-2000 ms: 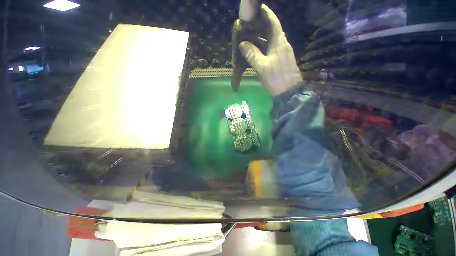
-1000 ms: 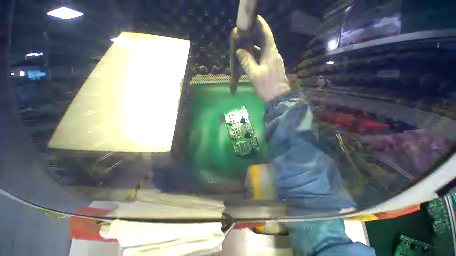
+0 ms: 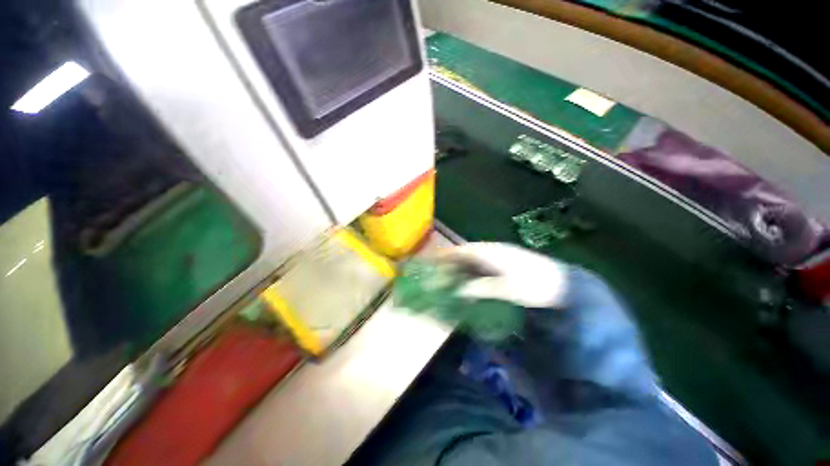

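My right hand (image 3: 523, 273), in an off-white glove, is blurred over the pale ledge, beside the conveyor. It is closed on a green circuit board (image 3: 432, 289), also blurred, whose far end reaches over the ledge next to the grey pad. The fingers and part of the board cannot be made out clearly. My left hand is not in view.
The dark-green conveyor (image 3: 655, 309) at right carries boards (image 3: 546, 158). A grey pad with yellow edging (image 3: 329, 289), red padding (image 3: 214, 396) and a yellow-and-red pad (image 3: 402, 218) line the cabinet. A screen (image 3: 341, 56) is above; purple cloth (image 3: 710, 177) lies beyond the conveyor.
The view has swung right from the cabinet window to the ledge and conveyor. My right hand is out of the cabinet, without the air tool, and now holds a board.
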